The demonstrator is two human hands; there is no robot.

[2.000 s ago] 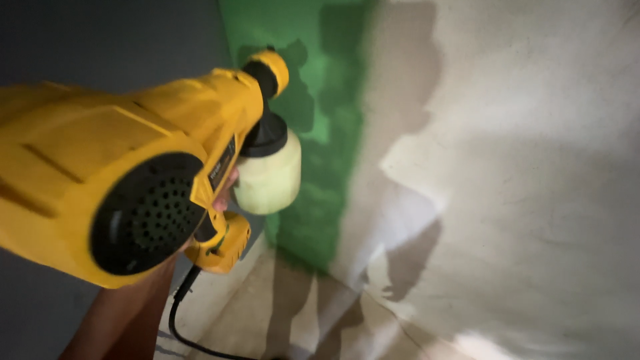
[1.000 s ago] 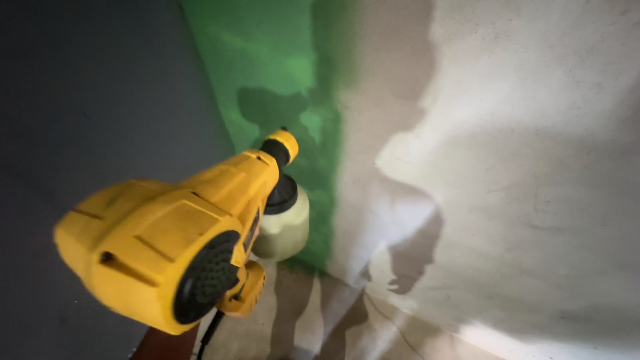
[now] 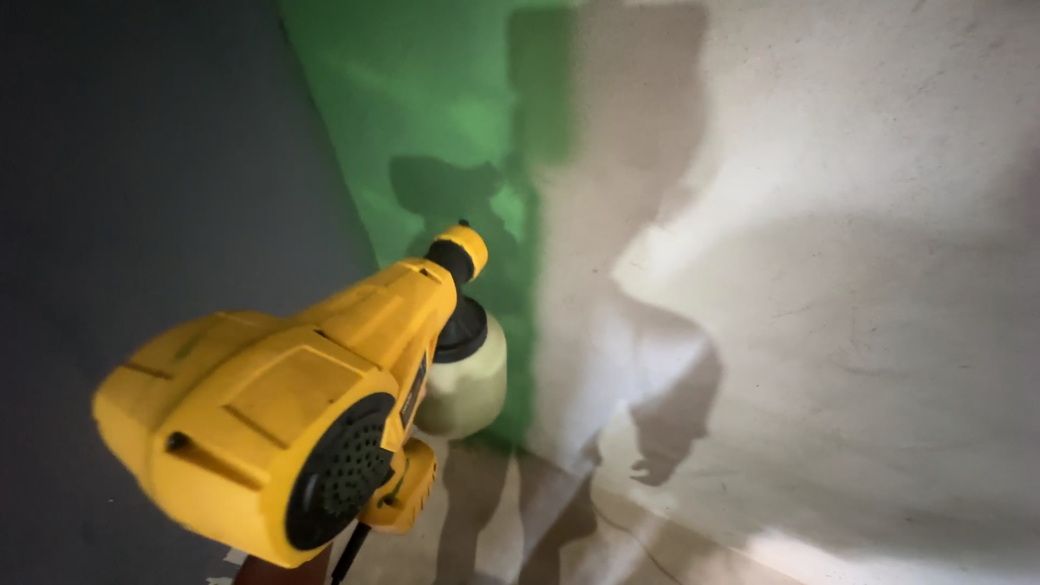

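A yellow and black electric paint sprayer (image 3: 268, 406) fills the lower left, its yellow nozzle cap (image 3: 465, 248) toward the wall. Beneath the nozzle hangs a translucent cup (image 3: 467, 390) with pale contents. My left hand (image 3: 421, 400) is around the handle, almost wholly hidden behind the sprayer body; part of the forearm shows at the bottom edge. My right hand is out of view. Beyond the nozzle, green paint (image 3: 406, 89) covers a wall strip beside the corner, with a soft edge against the pale wall surface (image 3: 853, 325).
A dark grey wall (image 3: 162, 162) stands close on the left. The sprayer's black cord (image 3: 351, 552) runs down toward the pale floor (image 3: 487, 536). Shadows of a person and the sprayer fall across the green and pale wall. A thin line, perhaps a cable, crosses the floor.
The sprayer has moved lower in the view and farther from the camera since two seconds ago. The left hand and forearm are now more hidden behind it.
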